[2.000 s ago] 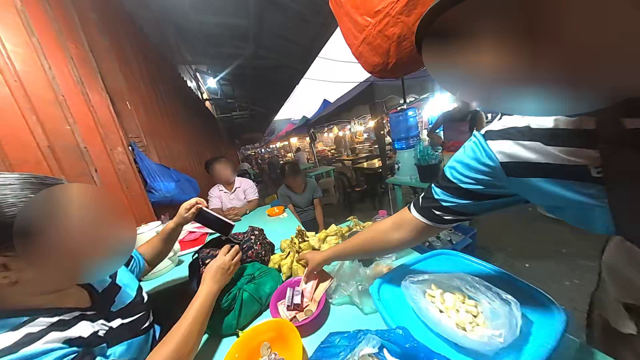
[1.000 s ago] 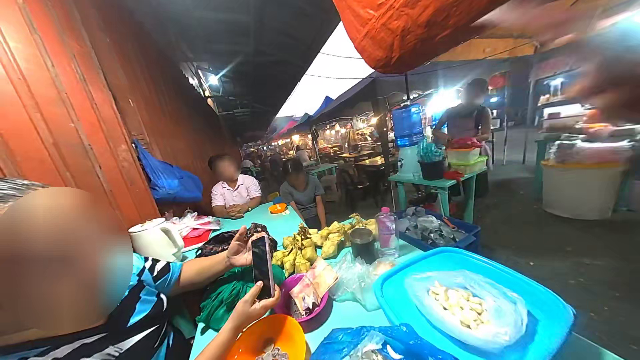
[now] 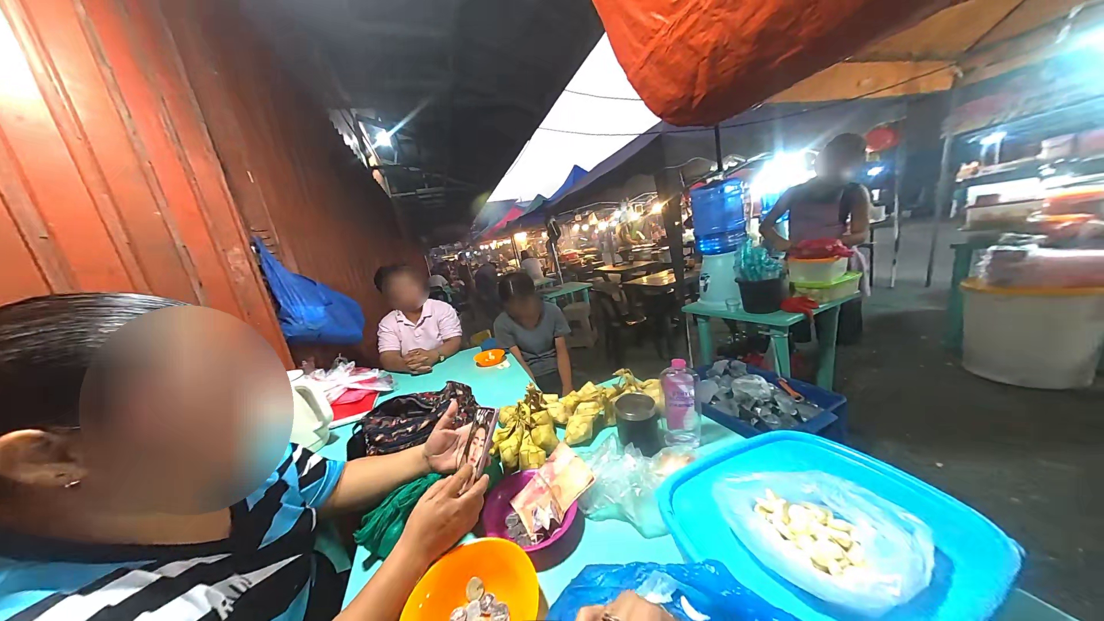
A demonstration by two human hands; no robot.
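At the bottom edge, a small part of a bare hand, apparently mine (image 3: 628,607), shows over a blue plastic bag (image 3: 569,591); whether it is left or right, and what it grips, is hidden. White pieces lie beside it. To the right, a light blue tray (image 3: 975,539) bears a clear plastic bag (image 3: 901,539) with pale, peeled garlic cloves (image 3: 815,530). An orange bowl (image 3: 427,595) with coins stands left of the blue bag. Behind it, a magenta bowl (image 3: 565,533) holds banknotes (image 3: 556,487) and coins.
At left, a seated person holds a phone (image 3: 479,444) in both hands. Woven leaf pouches (image 3: 530,431), a dark jar (image 3: 636,423) and a pink-capped bottle (image 3: 681,405) stand on the turquoise table. Two people sit beyond; another stands behind a side table (image 3: 776,317) with a water dispenser (image 3: 718,233).
The person whose arm reached over the magenta bowl from the right has withdrawn. The seated person's phone has moved away from the dark patterned bag and is now held in both hands.
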